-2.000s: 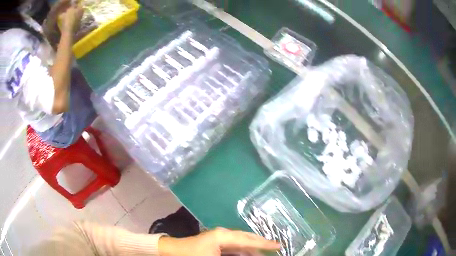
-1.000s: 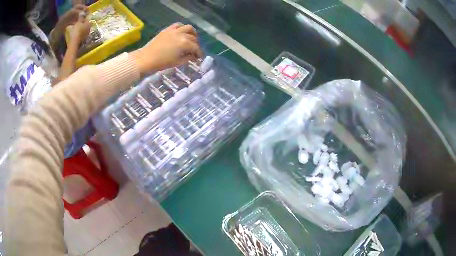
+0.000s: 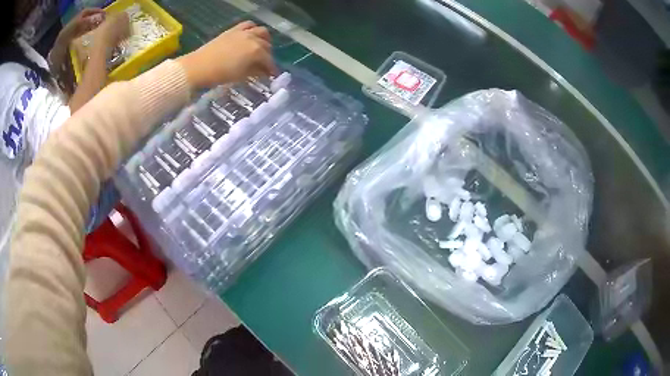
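Note:
My left hand (image 3: pixel 233 56) reaches in from the left over the far end of the clear blister tray stack (image 3: pixel 294 176). Its fingers are bent, with the tips down at the far end of the upper row; whether they hold a unit is hidden. The row holds several assembled units with a white cap (image 3: pixel 280 81) and narrow stem, lying side by side in molded pockets. The lower part of the stack shows ribbed, shiny pockets. My right hand is out of the picture.
A crumpled clear bag (image 3: pixel 367 213) holds white caps (image 3: pixel 470 253). Slim rods (image 3: pixel 360 349) lie in a clear tray at the bottom edge. A translucent box (image 3: pixel 580 323) holds white sleeves. A small clear box (image 3: pixel 406 81) stands behind. A neighbouring person works over a yellow bin (image 3: pixel 158 55) beside a red stool (image 3: pixel 121 253).
My left hand has gone from the rod tray to the far end of the blister stack and stays there over the last second. The view has shifted slightly.

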